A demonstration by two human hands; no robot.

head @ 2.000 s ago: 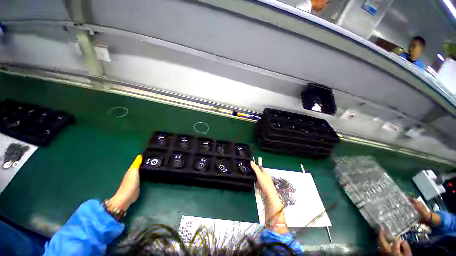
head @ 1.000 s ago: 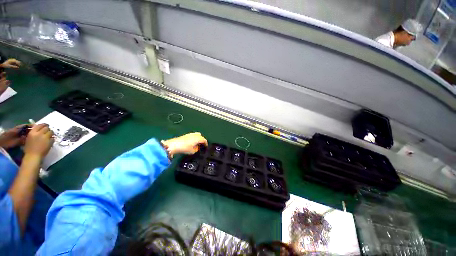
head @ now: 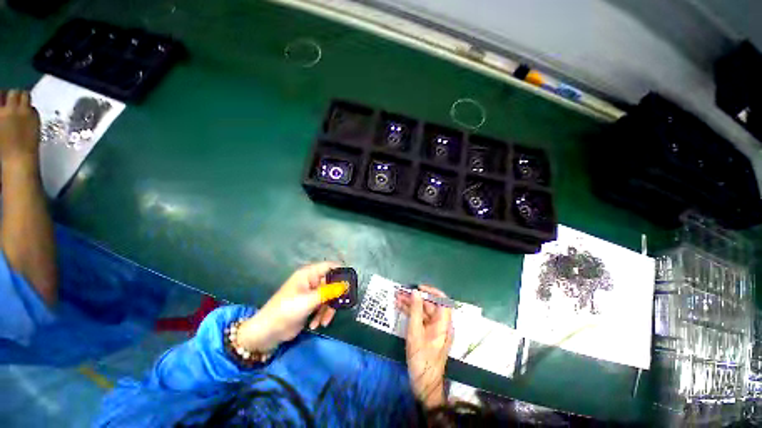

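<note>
My left hand (head: 294, 311) holds a glossy black rounded-square housing (head: 347, 285) near the bench's front edge. A yellow finger cot (head: 332, 290) lies over its face. My right hand (head: 428, 322) holds thin metallic tweezers (head: 440, 299), their tip pointing left over the white sticker sheet (head: 487, 345). The sheet's left end has rows of tiny black marks. The black foam tray (head: 428, 212) lies behind my hands. Its rear left pocket is empty and the other pockets seen hold black housings.
A loose dark heap (head: 575, 274) lies on white paper (head: 620, 333) to the right. Clear blister trays (head: 708, 322) and stacked foam trays (head: 673, 159) are further right. Another foam tray (head: 109, 57), white paper and a person's arm (head: 21, 180) are at left. A marker (head: 535, 78) lies on the rear ledge.
My left hand has moved from the tray's rear left pocket to the front, now with a housing. My right hand has come into view with tweezers. The view has tilted down.
</note>
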